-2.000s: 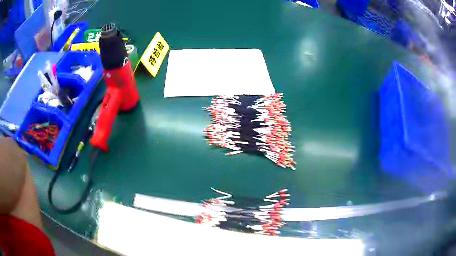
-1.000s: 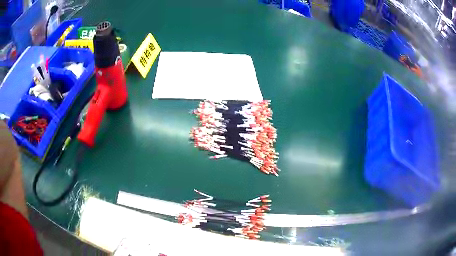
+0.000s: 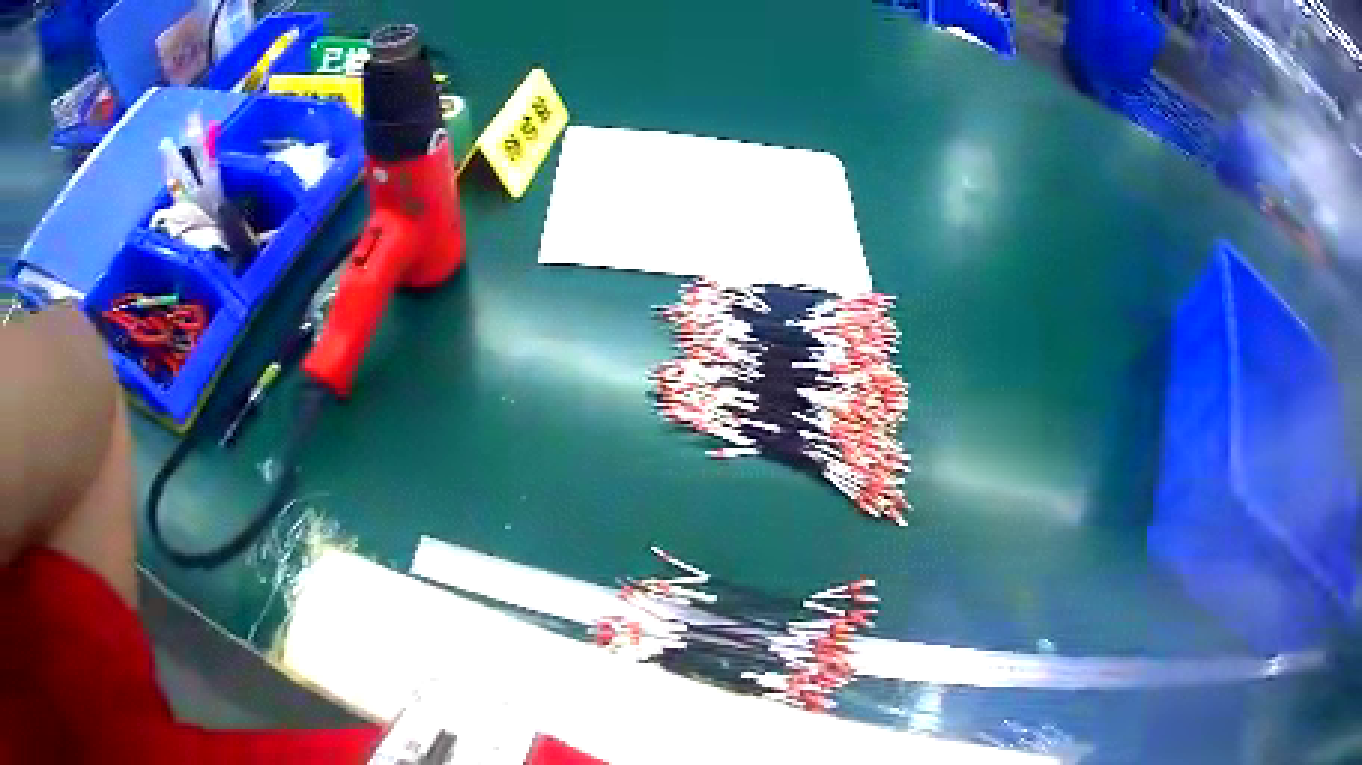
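Short black wire leads (image 3: 784,366) with white and red ends lie side by side in a pile on the green bench mat. A smaller, looser group of leads (image 3: 732,635) lies across the white strip (image 3: 1031,664) near the bench's near edge. A blank white sheet (image 3: 702,202) lies behind the main pile. A long white sheet (image 3: 374,628) lies along the near edge. Neither of my hands is in view.
A red heat gun (image 3: 411,217) with a black cord stands left, beside a divided blue sorting tray (image 3: 202,359). A yellow sign (image 3: 523,132) is behind. A blue bin (image 3: 1255,434) is right. Red cloth (image 3: 82,658) and a bare body part fill the lower left edge.
The view has shifted, so the bench things sit further right in the picture than a second ago. More red cloth shows at the lower left. The leads look unchanged.
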